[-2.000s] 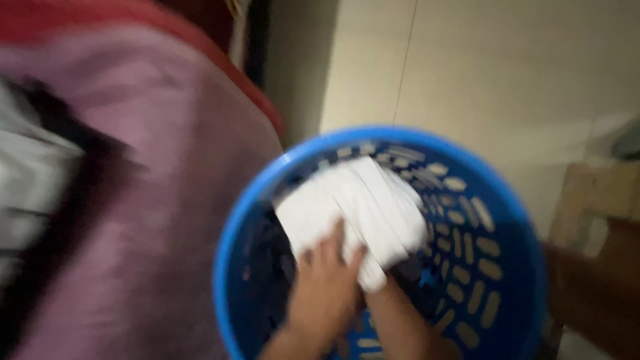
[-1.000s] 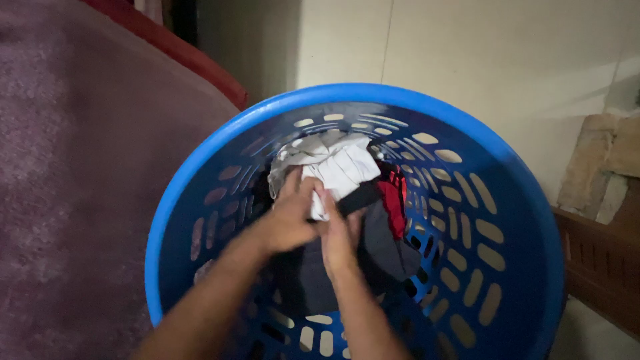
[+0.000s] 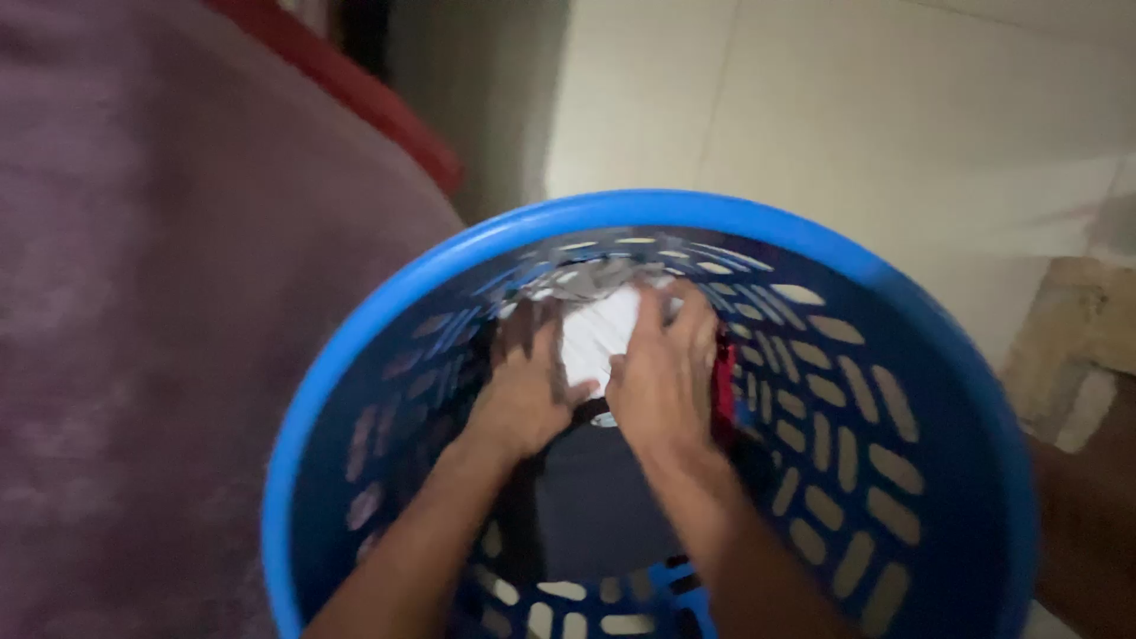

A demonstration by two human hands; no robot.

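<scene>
Both hands reach down into a blue plastic laundry basket (image 3: 657, 206) with slotted walls. A folded white cloth (image 3: 596, 342) lies between them, with my left hand (image 3: 528, 390) around its left side and my right hand (image 3: 661, 373) around its right side. Behind it is a crumpled grey cloth (image 3: 590, 280). Dark folded fabric (image 3: 599, 506) lies below the hands, and a red cloth (image 3: 725, 386) shows to the right of my right hand. Some fingertips are blurred or hidden in the clothes.
A purple cloth-covered surface (image 3: 160, 311) with a red edge (image 3: 355, 89) borders the basket on the left. Pale floor tiles (image 3: 799, 106) lie beyond it. A wooden piece (image 3: 1078, 311) stands at the right.
The white cloth was held over the basket two seconds ago; now it lies deeper among the clothes. My hands, close together a second ago, have moved apart to its two sides.
</scene>
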